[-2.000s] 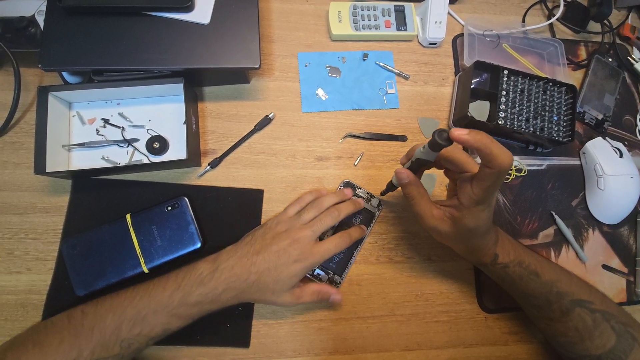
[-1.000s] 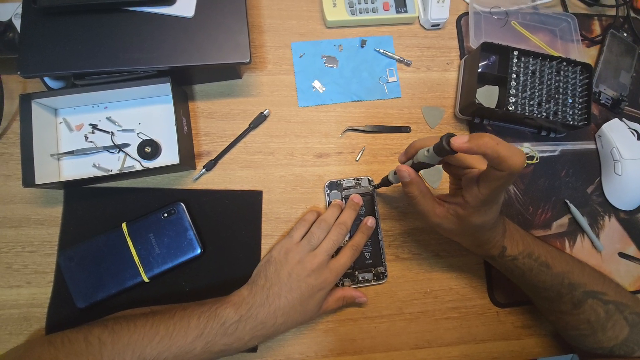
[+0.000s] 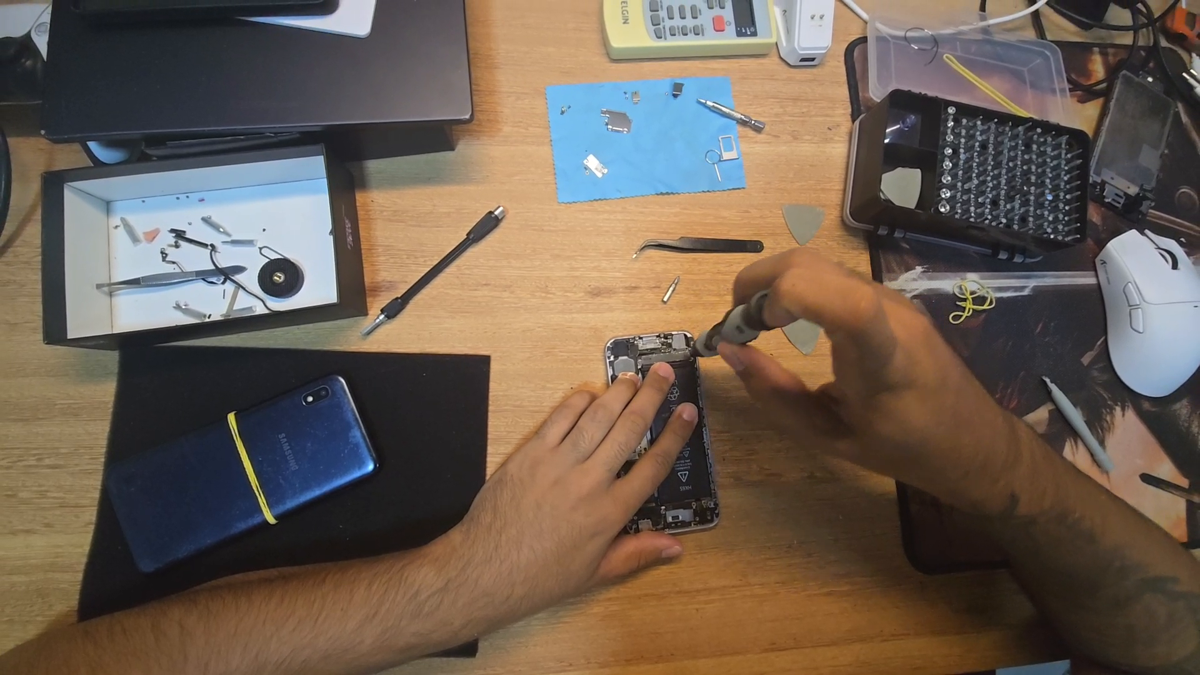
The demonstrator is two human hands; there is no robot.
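Note:
An opened smartphone (image 3: 689, 441) lies on the wooden table with its battery and inner parts bare. My left hand (image 3: 600, 450) rests flat across it, fingers spread over the battery and the left side. In my right hand (image 3: 825, 356) is a precision screwdriver (image 3: 736, 323), tilted, its end at the phone's upper right corner; the tip itself is hidden. Just above the phone lies a small driver bit (image 3: 670, 289), and beyond it curved black tweezers (image 3: 703, 246). Two triangular opening picks are near my right hand, one (image 3: 803, 223) above and one (image 3: 802, 336) partly behind the fingers.
A blue cloth (image 3: 647, 178) holds small metal parts and a bit. At right are a bit case (image 3: 1012, 169), a white mouse (image 3: 1151, 309) and a grey pen-like tool (image 3: 1078, 424). At left stand a parts box (image 3: 354, 253), a flexible shaft (image 3: 436, 272) and a blue phone (image 3: 309, 450) on black cloth.
The opened phone, tilted two seconds ago, now lies nearly upright in view. My left hand still rests on it and my right hand still holds the screwdriver at its upper right corner.

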